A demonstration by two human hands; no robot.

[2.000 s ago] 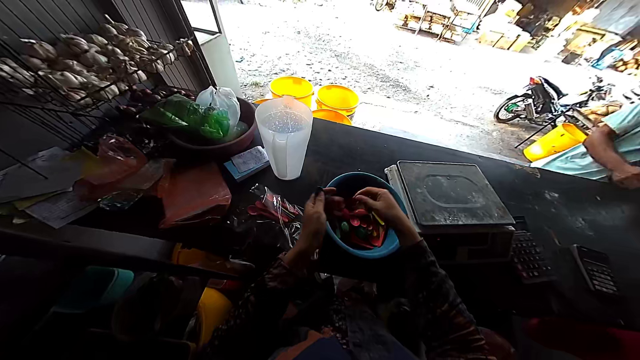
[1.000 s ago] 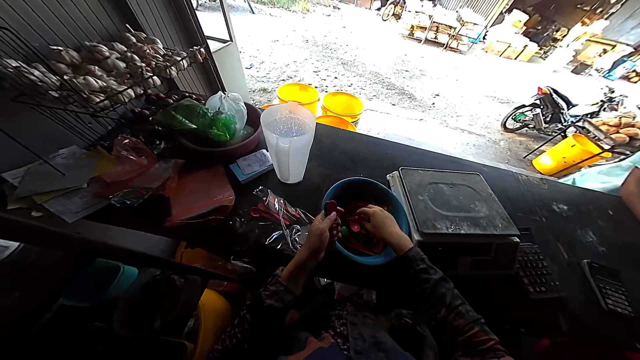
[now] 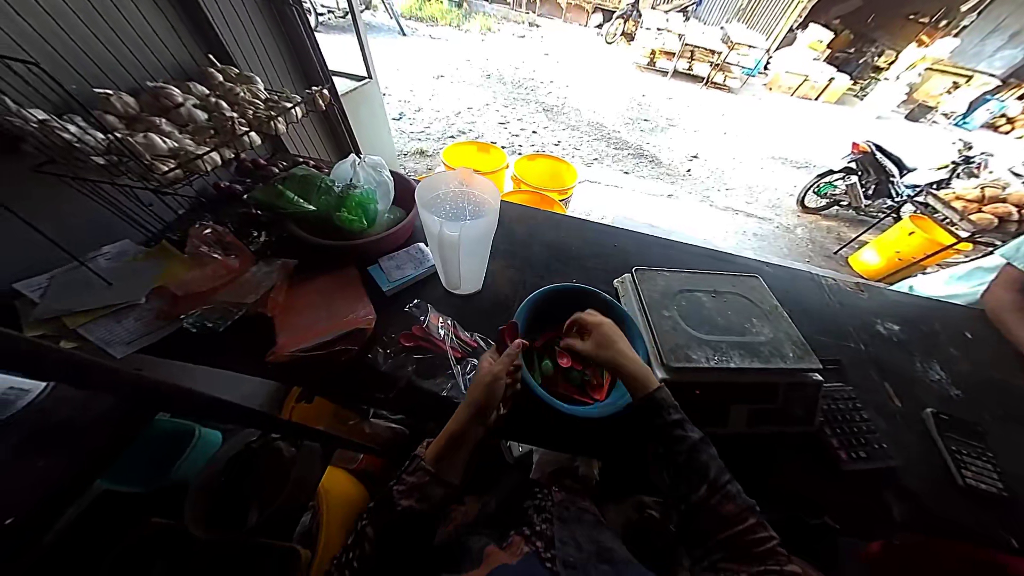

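Observation:
A round blue plastic basin (image 3: 588, 410) stands on the dark counter, with red and green plastic spoons (image 3: 565, 359) inside. At the basin's left rim my left hand (image 3: 494, 380) is closed on several red spoons (image 3: 509, 334), bowls upward. My right hand (image 3: 596, 342) reaches over the basin with its fingertips down at the spoons; whether it grips one cannot be made out. Left of my left hand, more red spoons (image 3: 430, 341) lie in a clear plastic bag (image 3: 460, 368). A flat-topped weighing scale (image 3: 724, 320) sits just right of the basin.
A translucent pitcher (image 3: 458, 232) and a maroon basin of plastic bags (image 3: 404, 216) stand behind, near a notepad (image 3: 404, 268). Garlic fills a wire rack (image 3: 168, 120) at left. Two calculators (image 3: 852, 424) lie right of the scale. A person's arm (image 3: 1006, 304) shows at the right edge.
My hands, together over the basin two seconds ago, are now apart: the left at the left rim with red spoons, the right over the basin. The view has shifted somewhat.

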